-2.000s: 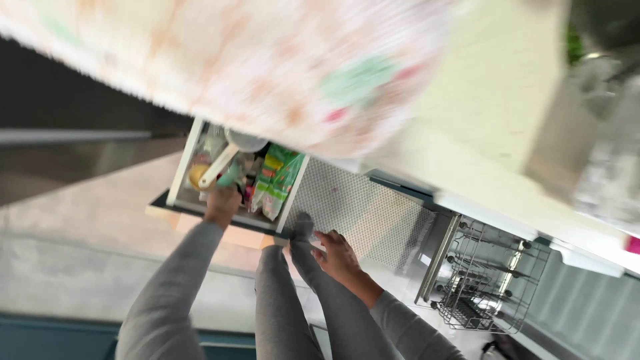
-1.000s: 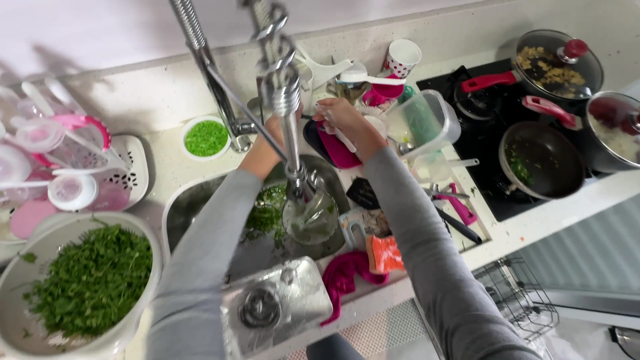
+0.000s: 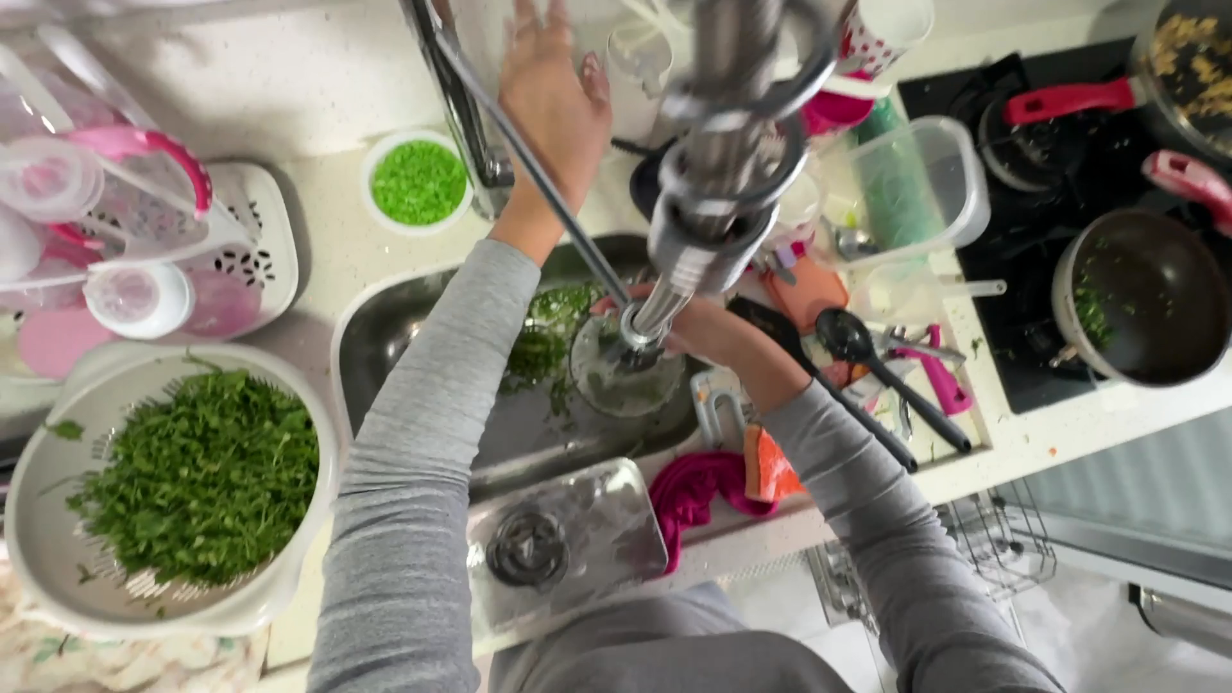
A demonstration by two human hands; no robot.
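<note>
My left hand (image 3: 553,106), slightly blurred, is raised behind the sink beside the dark faucet pipe, its fingers spread and nothing seen in them. My right hand (image 3: 707,332) is at the spring faucet's spray head (image 3: 647,322), over the steel sink (image 3: 404,332); the faucet hides part of its fingers, so its grip is unclear. Below the spray head a clear round vessel (image 3: 626,380) stands in the sink beside wet green herbs (image 3: 539,346). A steel tray (image 3: 616,558) with a round dark piece on it lies at the sink's front edge.
Left are a white colander (image 3: 313,404) of chopped herbs, a bottle drying rack (image 3: 279,231) and a bowl of green pieces (image 3: 419,183). Right are black utensils (image 3: 905,390), a clear plastic container (image 3: 962,183), a pink cloth (image 3: 698,491) and a cooktop with a frying pan (image 3: 1145,298).
Both hands were together behind the faucet one second ago. My right hand has come down to the spray head, and my left hand is now apart from it. Earlier, my hands were by an open drawer.
</note>
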